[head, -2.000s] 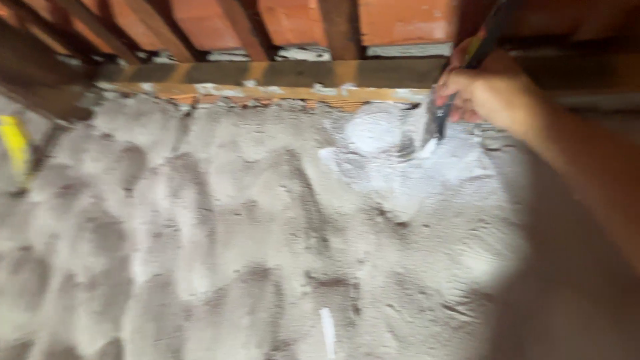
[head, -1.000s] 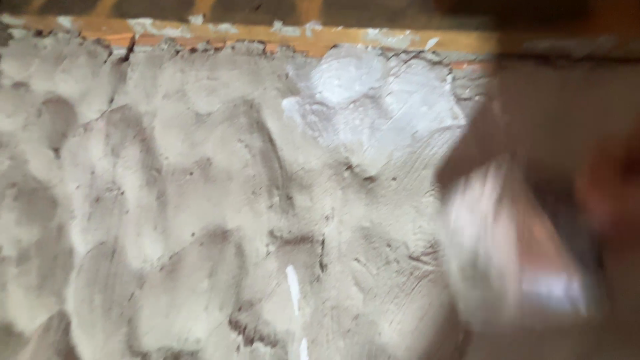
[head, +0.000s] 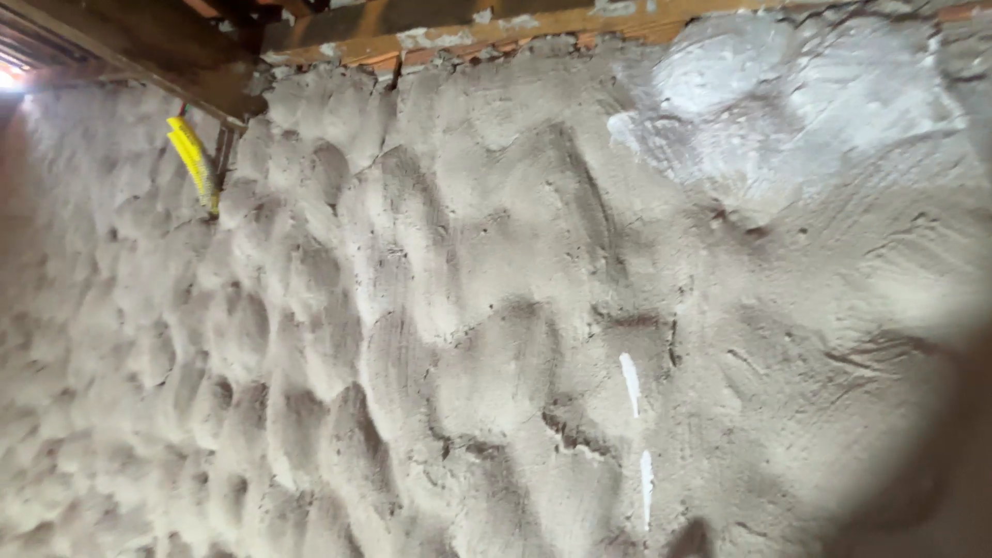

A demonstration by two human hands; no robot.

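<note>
Neither my left hand nor my right hand is in the head view now. A rough, lumpy plastered wall [head: 496, 271] fills most of the picture. At its upper right lies a patch of wet-looking white coating [head: 845, 85], brushed or smeared over the bumps. Lower down, two short white streaks mark the wall, one [head: 631, 384] above the other [head: 647, 488]. A dark, blurred shadow covers the lower right corner, and what casts it is hidden.
Along the wall's top runs a wooden beam [head: 372, 50] with splashes of mortar. A thicker timber [head: 163, 54] juts out at the upper left. Below it a yellow corrugated conduit [head: 191, 164] sticks out of the wall.
Two seconds ago a hand held a dark-handled tool against the white patch. One second ago a blurred hand and tool were at the right; both are out of view now. The view has shifted.
</note>
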